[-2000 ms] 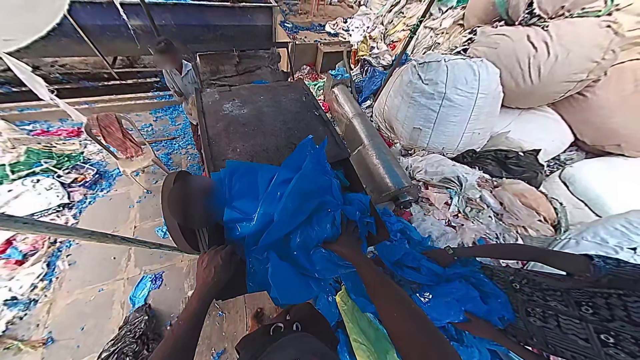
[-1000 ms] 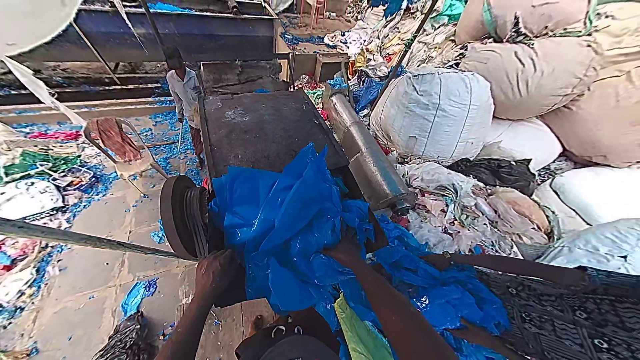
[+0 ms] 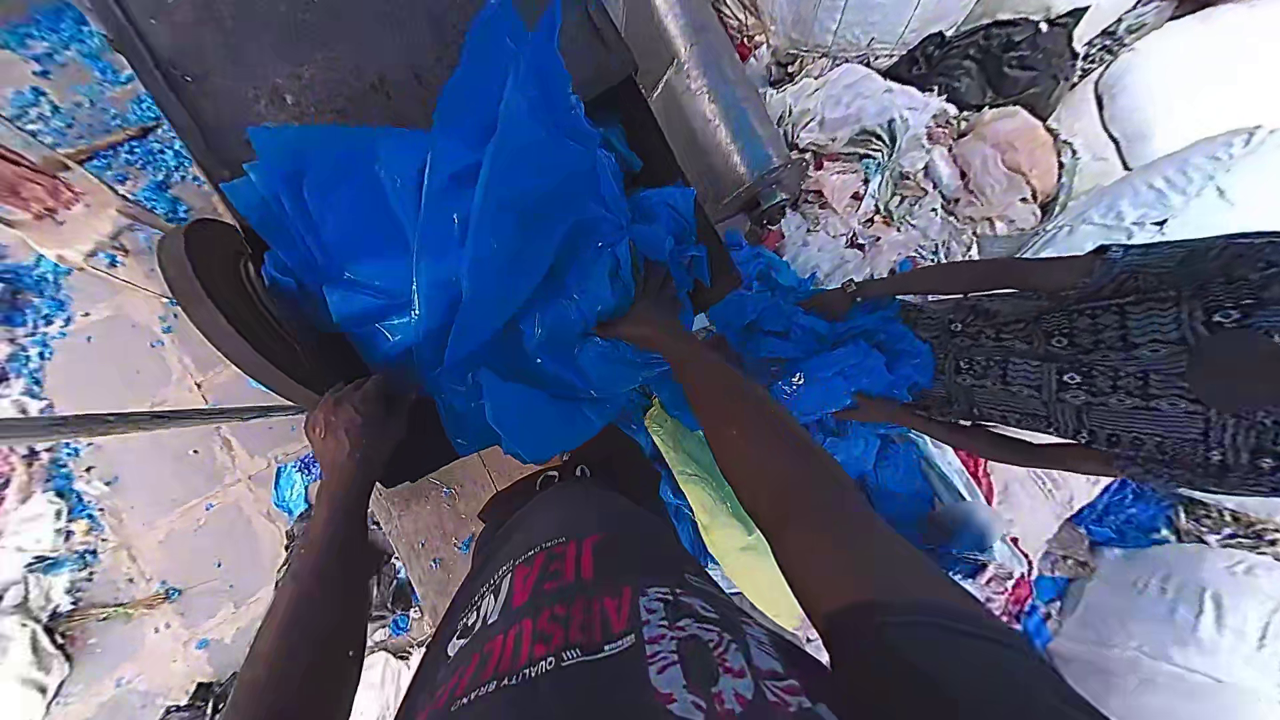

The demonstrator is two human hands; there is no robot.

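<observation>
A large heap of blue plastic sheeting (image 3: 500,250) lies over the near end of a dark metal machine (image 3: 320,60). My right hand (image 3: 650,315) presses into the sheeting's right side, its fingers partly hidden in the folds; whether they grip is unclear. My left hand (image 3: 355,425) rests at the machine's near left corner, just below a dark pulley wheel (image 3: 235,310), its fingers curled and their far side hidden. More blue plastic (image 3: 820,350) spreads to the right, where another person's two hands touch it. A yellow-green plastic sheet (image 3: 725,520) hangs below my right forearm.
A metal cylinder (image 3: 715,110) runs along the machine's right side. Beyond it lie loose plastic scraps (image 3: 870,160) and white sacks (image 3: 1180,100). The co-worker in a patterned garment (image 3: 1080,350) stands at right. A pole (image 3: 150,422) crosses the left; blue scraps litter the paved floor (image 3: 150,370).
The view has tilted down toward my body, so the person at the far left and the machine's far end are out of sight. Both my hands stay at about the same places on the machine and sheeting.
</observation>
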